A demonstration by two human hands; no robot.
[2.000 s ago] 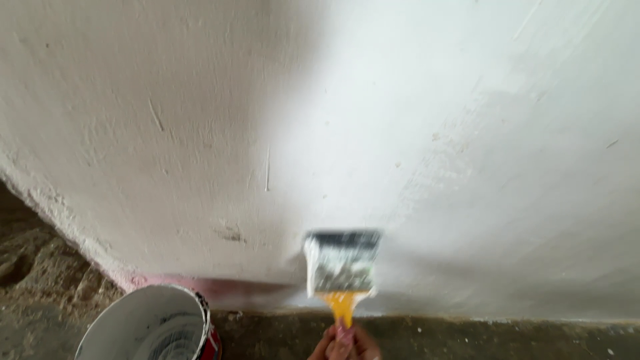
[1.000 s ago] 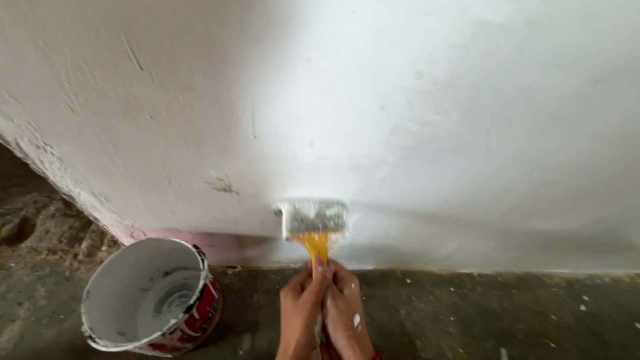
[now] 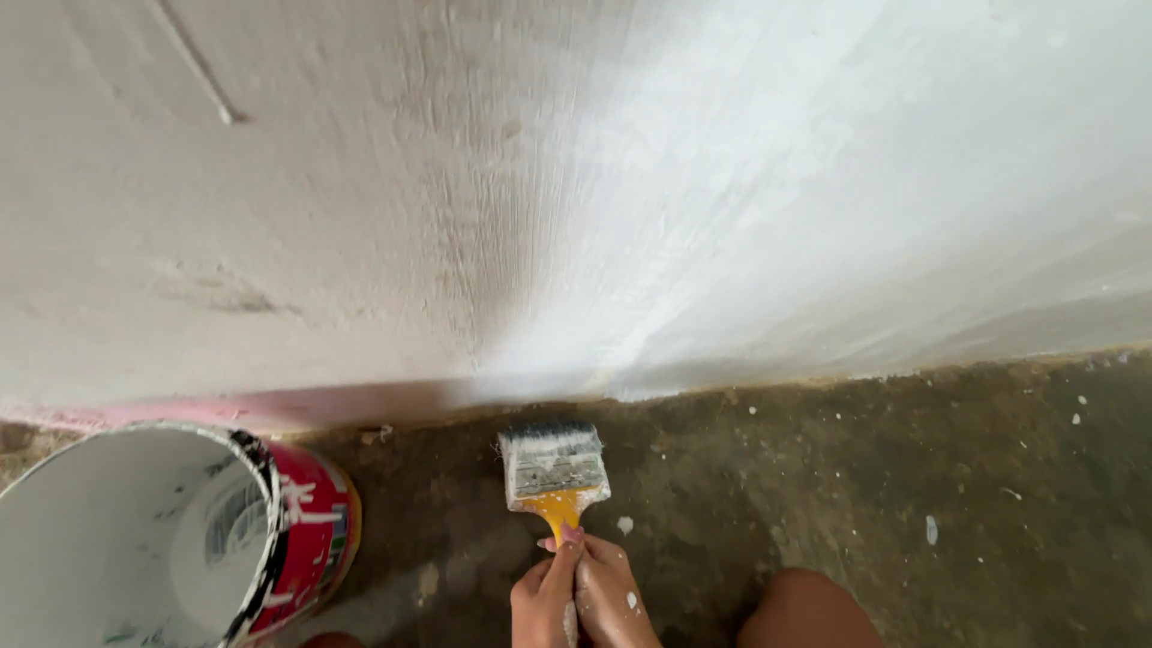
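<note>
A wide paintbrush [image 3: 555,463] with a yellow handle and dark bristles coated in white paint is at lower centre, in front of the foot of the wall. Both hands grip its handle together: my left hand [image 3: 543,596] on the left side, my right hand [image 3: 614,589] close against it on the right, with paint spots on the skin. The wall [image 3: 765,180] bears bright white paint toward the right and a duller, streaked surface at left, with a pink strip [image 3: 333,403] low down. At lower left stands a red paint bucket [image 3: 310,531] with a paint-smeared rim and a little white paint inside.
The dark floor [image 3: 900,468] shows scattered white paint spots. A knee [image 3: 810,612] is at the bottom edge, right of my hands. The floor meets the wall along a rough edge. A thin raised ridge [image 3: 193,58] runs down the upper left wall.
The brush was against the lower wall one second ago; now it is lower, over the floor by the wall's foot. Both hands have stayed on the handle. The view has shifted.
</note>
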